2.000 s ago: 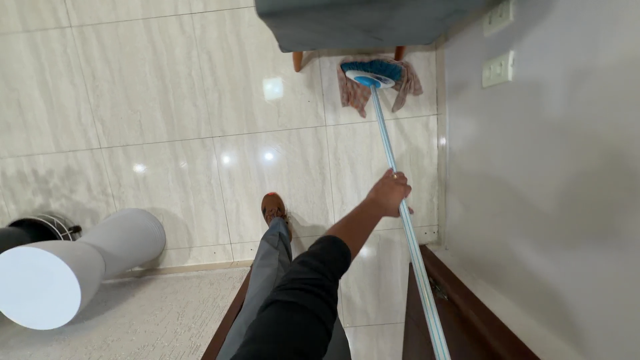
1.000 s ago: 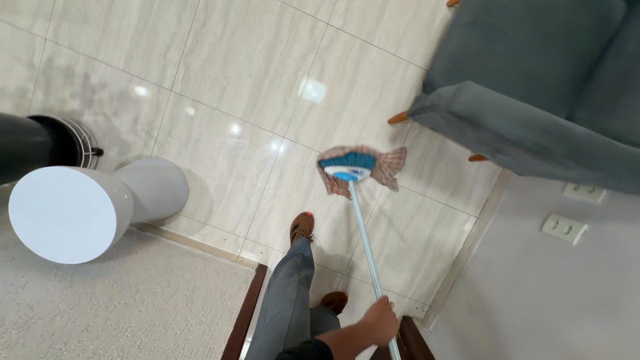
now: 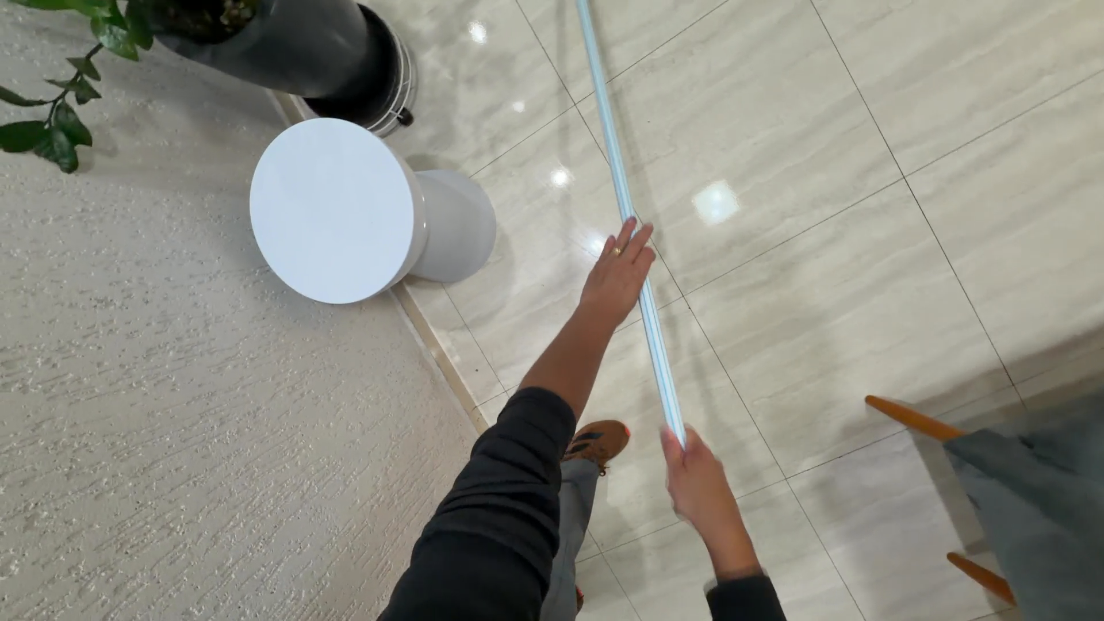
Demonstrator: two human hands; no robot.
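Observation:
A light blue and white striped mop handle (image 3: 611, 138) runs from the top centre of the head view down to the lower middle. My left hand (image 3: 619, 274) is around it midway, in a light hold with the fingers partly stretched along the pole; a ring shows on one finger. Below, my right hand (image 3: 697, 483) grips the near end of the handle, thumb along it. The far end of the pole, with the mop head, lies beyond the top edge of the view.
A white round-topped pedestal table (image 3: 332, 211) stands at the left, beside a dark planter (image 3: 285, 43) with a leafy plant on a wire stand. A textured wall (image 3: 259, 466) borders the tiled floor (image 3: 828, 285). At lower right is a grey sofa (image 3: 1044, 509) with wooden legs.
The view has swung left toward the planter. The mop head with its cloth, earlier on the floor near the sofa, is out of view. Both hands now show on the handle; one showed before.

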